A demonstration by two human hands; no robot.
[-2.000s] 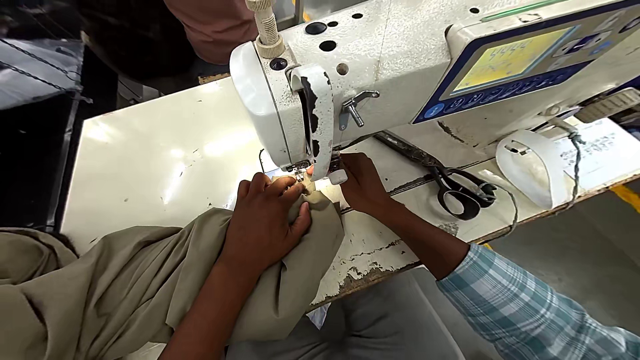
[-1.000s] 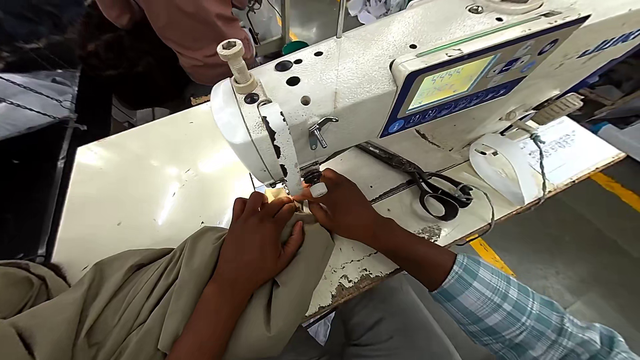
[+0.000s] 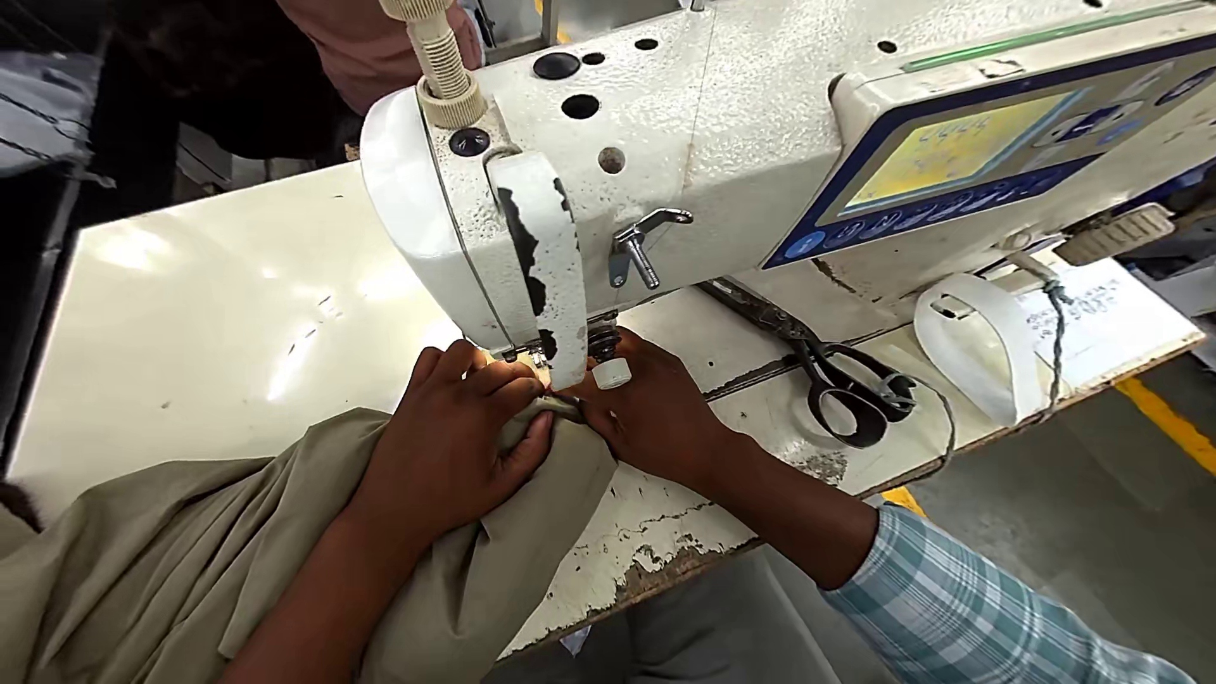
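Olive-grey fabric (image 3: 237,532) drapes over the left of the table and hangs past its front edge. My left hand (image 3: 456,437) grips a fold of it just in front of the needle area of a white industrial sewing machine (image 3: 741,123), thumb toward the right. On the other side of the fold, my right hand (image 3: 655,408) has its fingers at the fabric edge, beside the white knob (image 3: 611,373) under the machine head. The machine head partly hides the fingertips of both hands, and the needle tip cannot be made out.
Black-handled fabric shears (image 3: 845,394) lie right of my right hand. A loop of white tape (image 3: 978,351) hangs by a cord near the control panel (image 3: 978,142). The worn table edge (image 3: 665,570) runs along the front. Part of a person (image 3: 380,47) shows behind the machine.
Two seconds ago my right hand was farther behind the presser area; by one second ago it had come in to the fabric edge beside my left hand, where it remains.
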